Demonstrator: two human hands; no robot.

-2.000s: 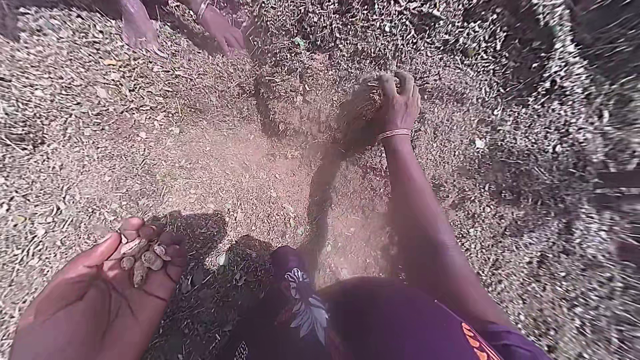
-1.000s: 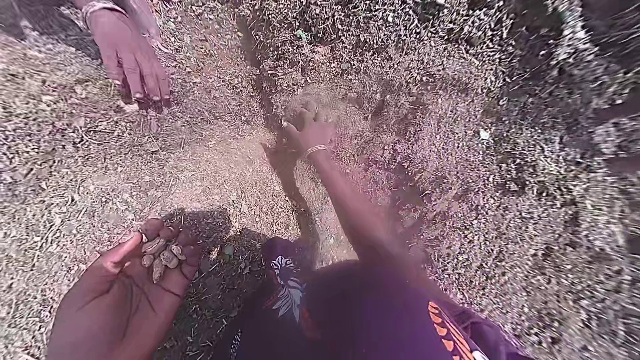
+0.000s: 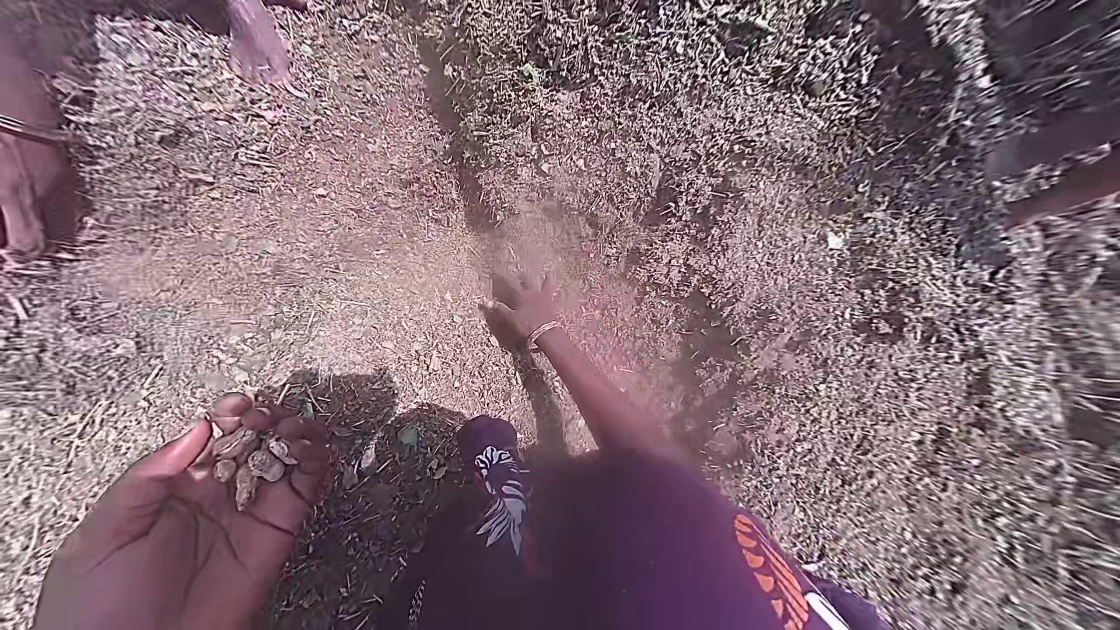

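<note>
At the lower left, my left hand (image 3: 188,525) is turned palm up and cups several peanuts in their shells (image 3: 249,459) near its fingers. My right hand (image 3: 525,311), with a bangle (image 3: 544,331) at the wrist, is spread low over the dusty soil near the middle of the view. Its fingertips are blurred by dust, and nothing shows in its grasp. Dry leaf litter and loose soil (image 3: 376,289) lie around it.
Another person's hand with a bangle (image 3: 31,188) reaches in at the left edge, and a bare foot or hand (image 3: 258,44) is at the top left. Part of a limb (image 3: 1063,192) shows at the right edge. Purple patterned cloth (image 3: 612,534) covers my lap.
My right hand has moved left across the ground from where it was two seconds ago, and dust hangs about it. My left hand still holds the peanuts. The other person's hand has shifted left.
</note>
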